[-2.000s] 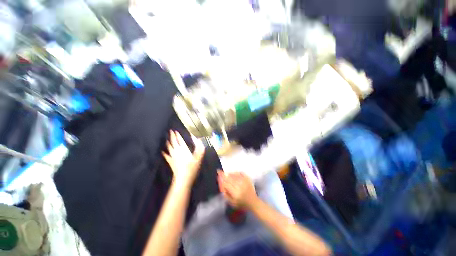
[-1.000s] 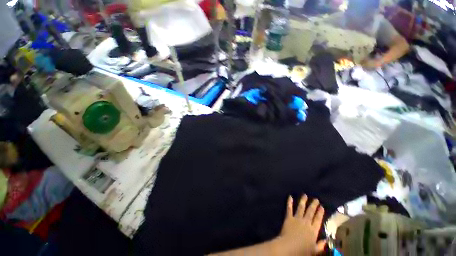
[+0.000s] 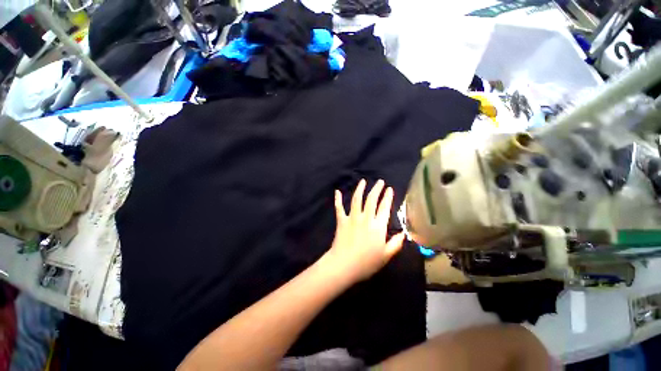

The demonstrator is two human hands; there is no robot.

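A large black cloth panel (image 3: pixel 239 188) lies spread on the table left of the sewing machine head (image 3: pixel 464 188), with its right edge beside the needle area. My left hand (image 3: pixel 360 235) rests palm down on the panel near the machine, fingers spread, holding nothing. Bare skin of my right arm shows at the bottom edge, right of centre; the hand itself is cut off. A blue bit (image 3: pixel 426 251) shows by the needle. A black scrap (image 3: pixel 520 301) with a ragged lower edge hangs under the head.
A crumpled black bundle (image 3: pixel 279 54) with blue ties lies behind the panel. A second machine (image 3: pixel 51 192) with a green handwheel stands at far left. White sheets (image 3: pixel 533 61) lie behind the machine, and a yellow item (image 3: pixel 484 107) lies at the panel's right corner.
The view has swung back toward the machine since one second ago, showing its head and needle area. My left hand stays spread on the panel. Skin of my right arm has come into view.
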